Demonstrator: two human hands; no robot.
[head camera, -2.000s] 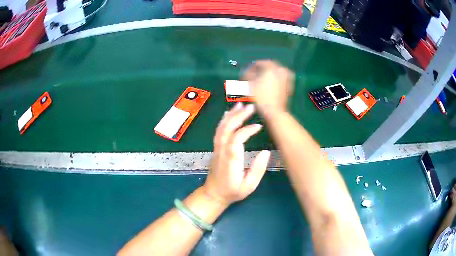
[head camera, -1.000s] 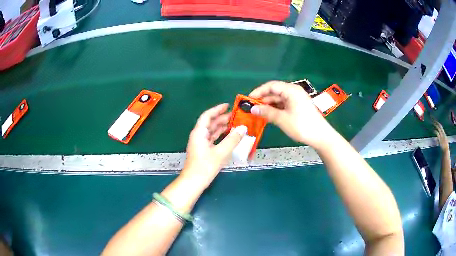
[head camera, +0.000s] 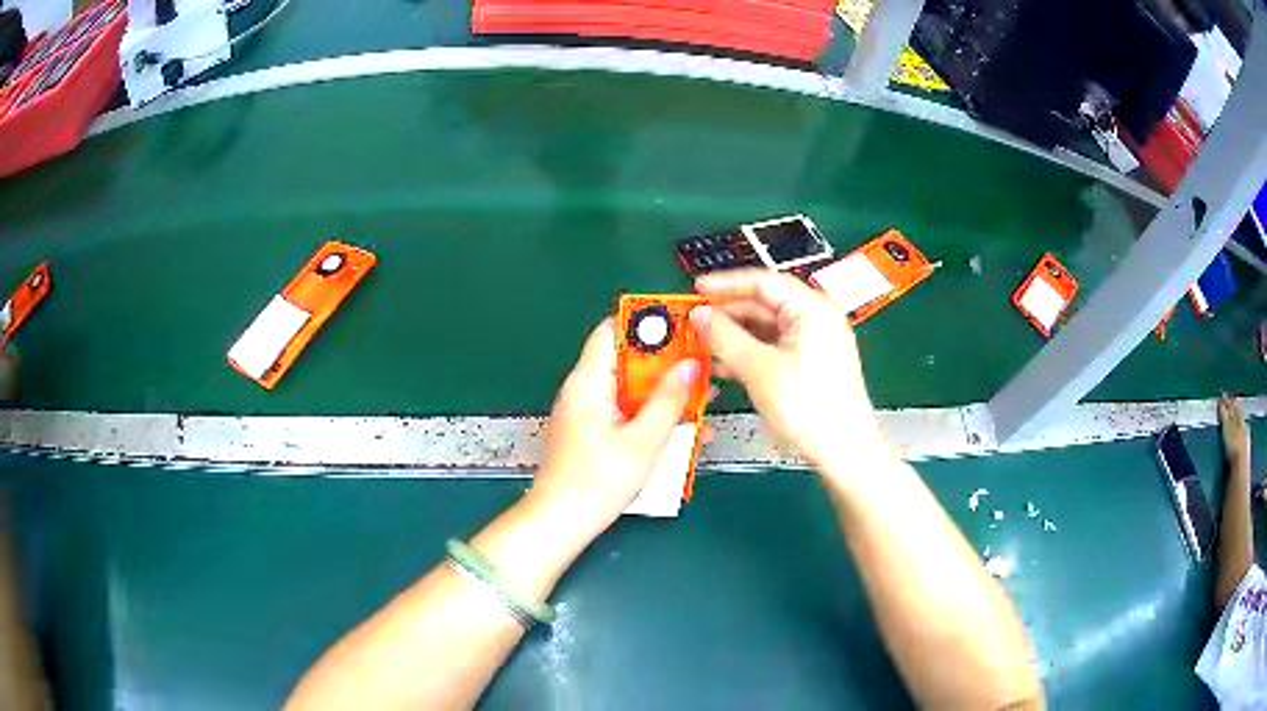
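An orange phone housing (head camera: 642, 378) is held upright over the rail, its dark ring with a pale centre at the top. A white sheet (head camera: 664, 482) covers its lower end and hangs past it. My left hand (head camera: 607, 424) grips the housing from the left, thumb on its face. My right hand (head camera: 785, 347) is at the housing's upper right edge beside the ring, thumb and fingertips close together. Whether the right fingertips hold a small piece is too blurred to tell.
More orange housings (head camera: 303, 317) lie on the green belt. A keypad phone (head camera: 755, 245) touches one right of centre. A metal post (head camera: 1112, 306) crosses the right side. Scraps and a dark slab phone (head camera: 1184, 492) lie on the near bench. Another person's arm (head camera: 1235, 486) is at far right.
The housing was picked up from the belt and is now more upright, nearer me, its ring centre showing pale. My right fingertips moved off the ring to the edge. Belt housings shifted left.
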